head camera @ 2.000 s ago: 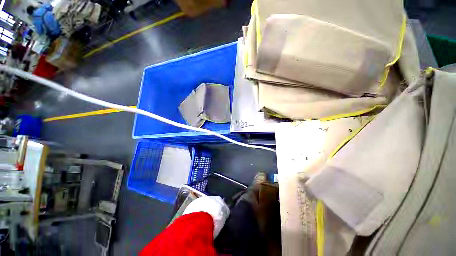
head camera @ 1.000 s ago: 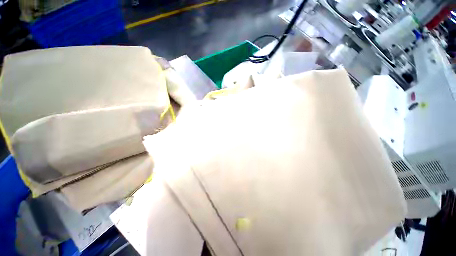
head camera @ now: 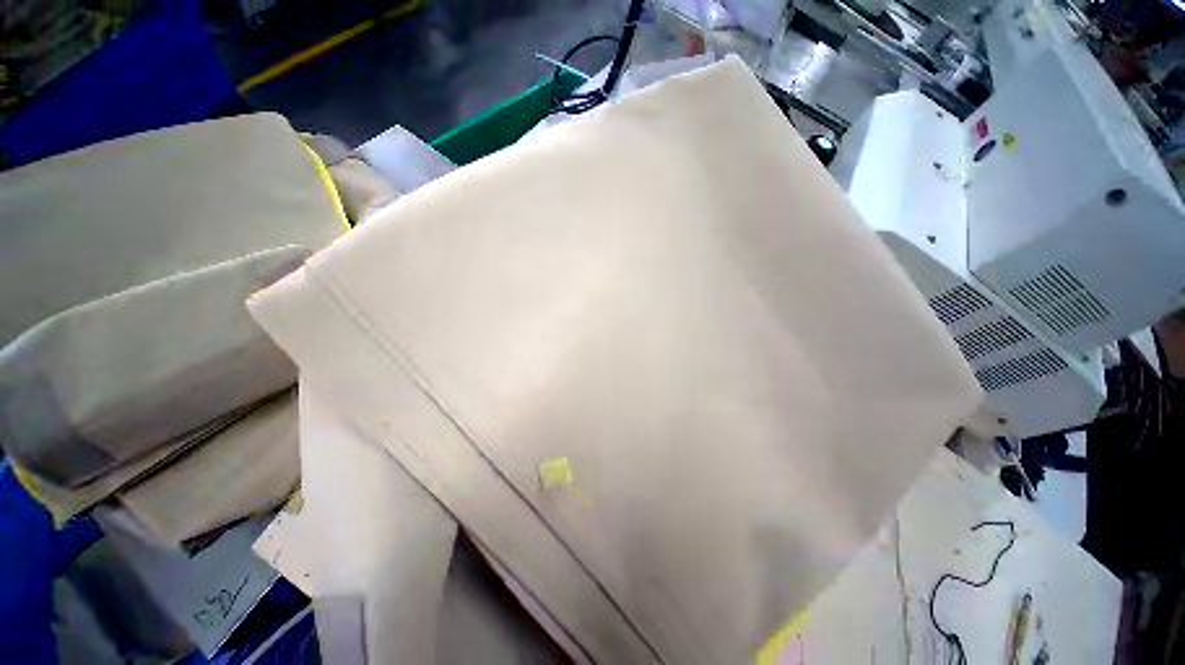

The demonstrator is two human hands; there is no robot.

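Observation:
A large beige bag panel (head camera: 676, 325) lies spread over the worktable, with a small yellow patch (head camera: 556, 473) near its lower middle and a bit of yellow edging at its bottom edge. Two long seam lines run diagonally along its lower left side. A folded flap hangs at its lower left. Neither of my hands shows; whether the panel hides them cannot be told. A pen-like tool (head camera: 1020, 629) and a thin dark cord (head camera: 959, 585) lie on the tabletop (head camera: 858, 608) at the lower right.
A stack of folded beige pieces with yellow edges (head camera: 156, 273) sits at the left. A white sewing machine (head camera: 1053, 195) stands at the right. A green container (head camera: 509, 120) and a black cable (head camera: 629, 46) are behind the panel. Blue plastic (head camera: 143, 68) shows at the upper left.
The view has swung right from the blue crates and red sleeve to the panel. Since a second ago, the panel sits further left and higher in view, uncovering the tabletop, cord and pen-like tool.

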